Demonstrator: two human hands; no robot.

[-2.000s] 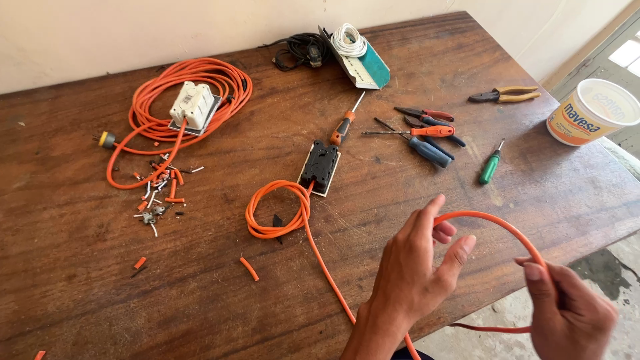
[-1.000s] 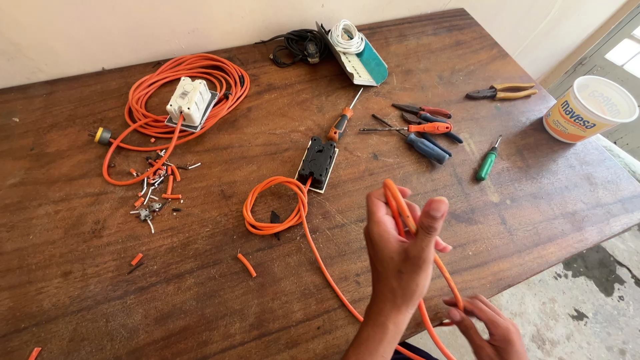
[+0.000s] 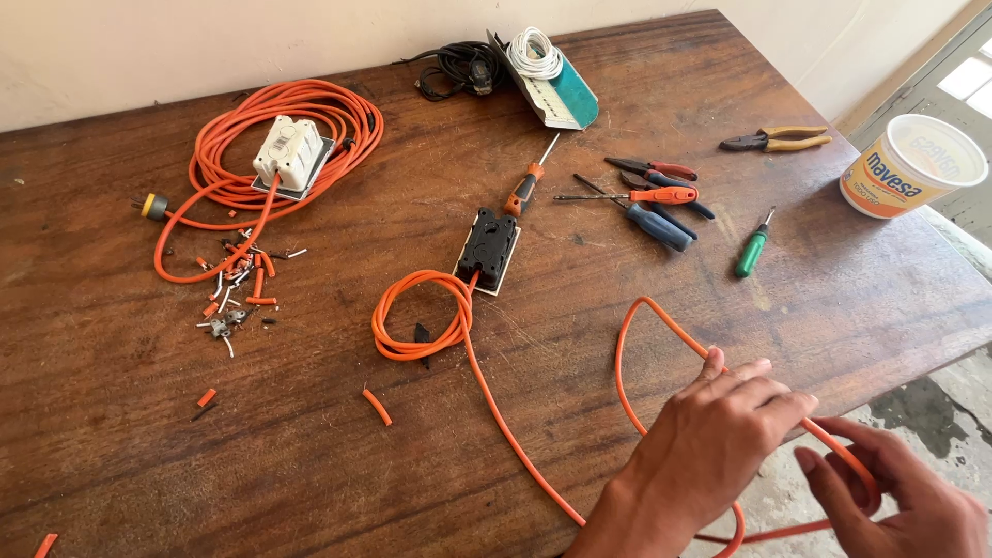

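My left hand (image 3: 728, 426) is closed over an orange electrical cable (image 3: 624, 364), palm down, near the table's right front edge. Farther right, my right hand (image 3: 899, 488) curls round another stretch of the same cable, past the table's edge. A loop of it stands up left of my left hand. The cable also runs left to a small coil (image 3: 385, 329) and into a black outlet box (image 3: 488, 246) lying face down on its pale plate. An orange and black screwdriver (image 3: 524, 190) touches or nearly touches that box.
Behind lie pliers (image 3: 783, 141), several screwdrivers and pliers (image 3: 659, 190), a green screwdriver (image 3: 753, 249) and a plastic tub (image 3: 891, 174). At left are a big orange cable coil (image 3: 232, 116), a white outlet box (image 3: 288, 155) and cable scraps (image 3: 260, 283). A teal metal piece (image 3: 577, 97) holds white wire.
My left hand has turned palm down and moved right with the cable. My right hand has moved right from its place one second ago, and a cable loop now stands left of my left hand.
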